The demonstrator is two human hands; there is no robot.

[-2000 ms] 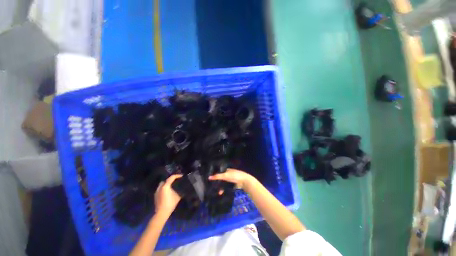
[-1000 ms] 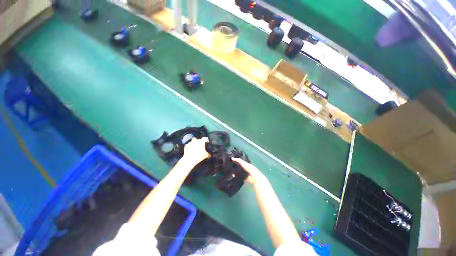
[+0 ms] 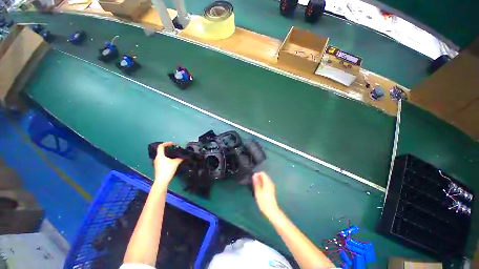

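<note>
Several black motor housings (image 3: 214, 164) lie in a heap on the green work strip (image 3: 121, 113) in front of me. My left hand (image 3: 167, 164) is at the left end of the heap, its fingers closed around a dark housing (image 3: 170, 152). My right hand (image 3: 263, 190) is at the right edge of the heap; its fingertips are by the dark, blurred edge of a housing, and I cannot tell whether it grips one. The blue plastic crate (image 3: 214, 231) with black housings inside stands below the strip at the lower left.
Motor subassemblies (image 3: 181, 77) sit along the belt behind a white rail. Right are a black motor tray (image 3: 428, 202) with a few silver motors and blue wired components (image 3: 358, 251). A tape roll (image 3: 218, 22) and open parts box (image 3: 302, 50) stand on the wooden ledge. Cardboard is at both sides.
Since the first frame, the view turned from the crate to the work strip, and the heap there grew. Over the last second, my hands moved apart, the left one to the heap's left end.
</note>
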